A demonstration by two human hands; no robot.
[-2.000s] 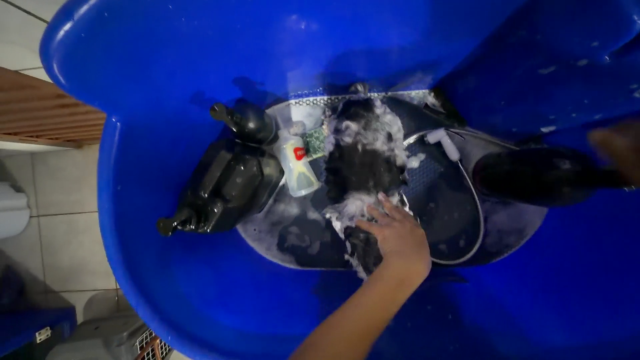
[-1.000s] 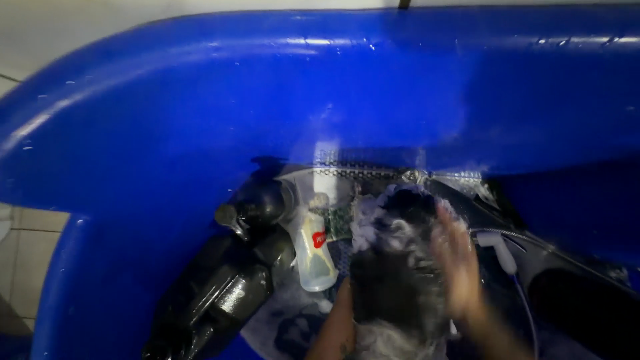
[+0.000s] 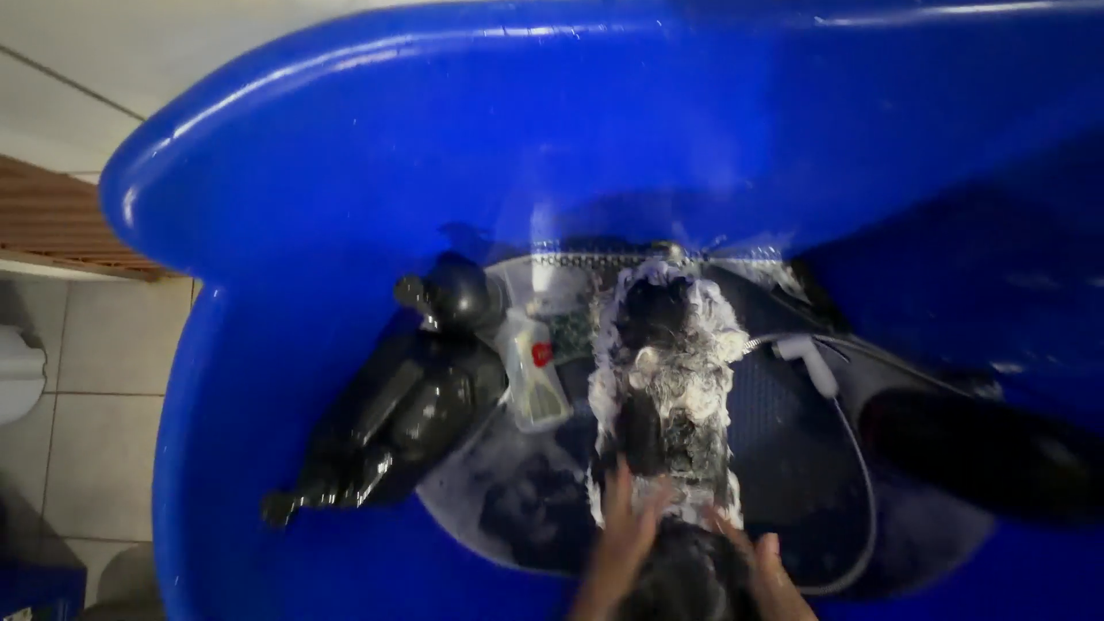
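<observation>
A long, dark, furry body, apparently a dog (image 3: 681, 388), stands or lies in the tub, coated in white lather. A smooth dark part at the bottom edge may be its head. My left hand (image 3: 634, 517) is at its left side, fingers apart and blurred. My right hand (image 3: 755, 552) is at its right side, thumb raised, its other fingers partly hidden. Neither hand is closed around anything. A clear squeeze bottle (image 3: 533, 379) with a red mark lies left of the body. A white hand shower (image 3: 809, 366) on a pale hose lies to its right.
A blue plastic tub (image 3: 431, 112) with high walls surrounds everything. Inside are a dark floor mat (image 3: 776, 431), a glossy black object with knobbed ends (image 3: 414, 397) at left, and another long black object (image 3: 975, 448) at right. Floor tiles (image 3: 103, 466) show outside, left.
One second ago my right hand was blurred higher along the lathered body's right side; now both hands are at its lower end. The camera view has shifted.
</observation>
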